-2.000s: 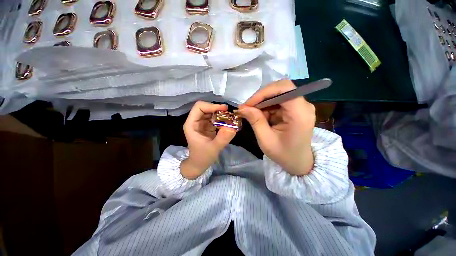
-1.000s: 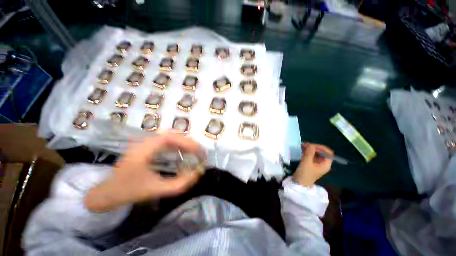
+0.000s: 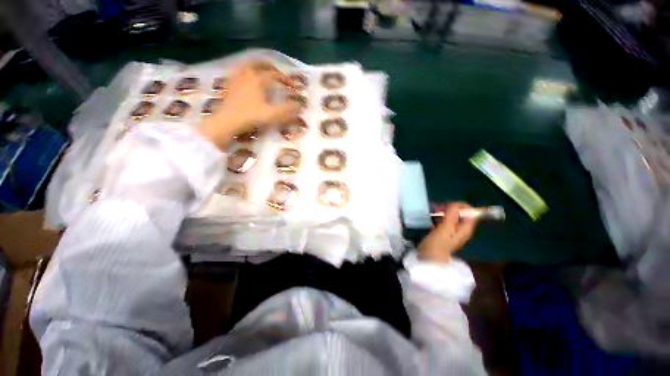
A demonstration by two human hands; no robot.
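Observation:
Rows of rose-gold watch cases (image 3: 333,160) lie on a stack of white foam sheets (image 3: 316,239). My left hand (image 3: 253,103) reaches over the upper middle rows, blurred, fingers bent down around the cases there; whether it grips one is unclear. My right hand (image 3: 449,233) is at the bench's front, right of the foam, holding the tweezers (image 3: 481,213). Their broad end points right and the tip side points left toward the pale-blue adhesive sheet (image 3: 414,194). No piece can be made out at the tip.
A green-yellow strip (image 3: 508,183) lies on the dark green bench (image 3: 448,110). Another foam stack (image 3: 606,158) and a pale sleeve are at far right. A cardboard box (image 3: 22,239) is at left, with something blue (image 3: 26,165) above it. A blue bin (image 3: 544,316) is lower right.
My hands have parted from above the lap. My left hand moved forward over the foam; my right hand moved right beside the blue sheet. The view now takes in more of the bench.

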